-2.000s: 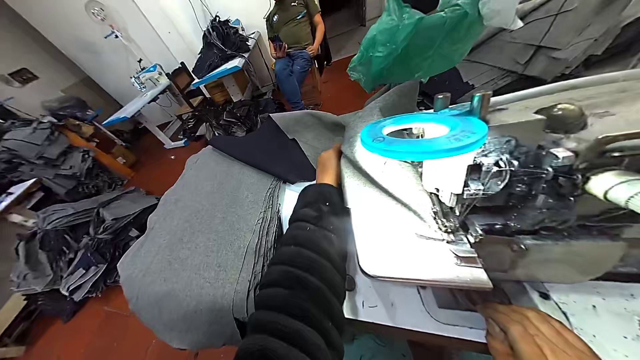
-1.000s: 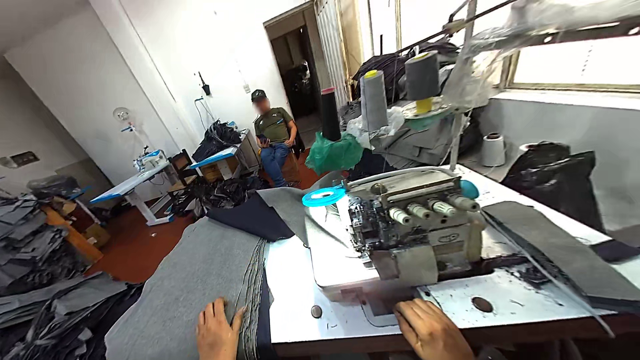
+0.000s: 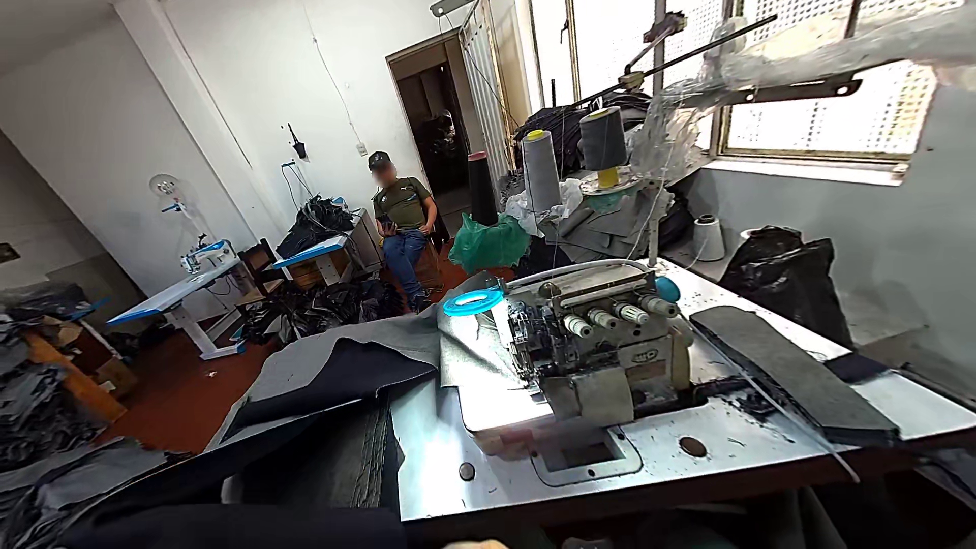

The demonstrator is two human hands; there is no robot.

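At the bottom edge shows a sliver of skin from a hand [image 3: 474,544]; which of my hands it is, and what it holds, I cannot tell. The rest of both hands is hidden or out of frame. An overlock sewing machine [image 3: 610,343] stands on a white table [image 3: 435,465], with a blue ring [image 3: 473,303] at its left end. Grey fabric [image 3: 476,354] lies by the needle area. Left of the machine, a dark fabric panel [image 3: 343,370] is folded over a stack of grey cut pieces [image 3: 335,457], its near part raised and spread toward the bottom left.
Grey cut pieces [image 3: 793,366] lie on the table's right side. Thread cones [image 3: 541,171] stand behind the machine, near a green plastic bag [image 3: 488,244]. A black bag [image 3: 789,278] is at the right. A person [image 3: 404,221] sits beyond, near other sewing tables [image 3: 179,293].
Both hands, seen a second ago on the stack and at the table's front edge, have left those places. The stack's upper fabric is now folded, showing a dark side. The view has turned upward since the first frame.
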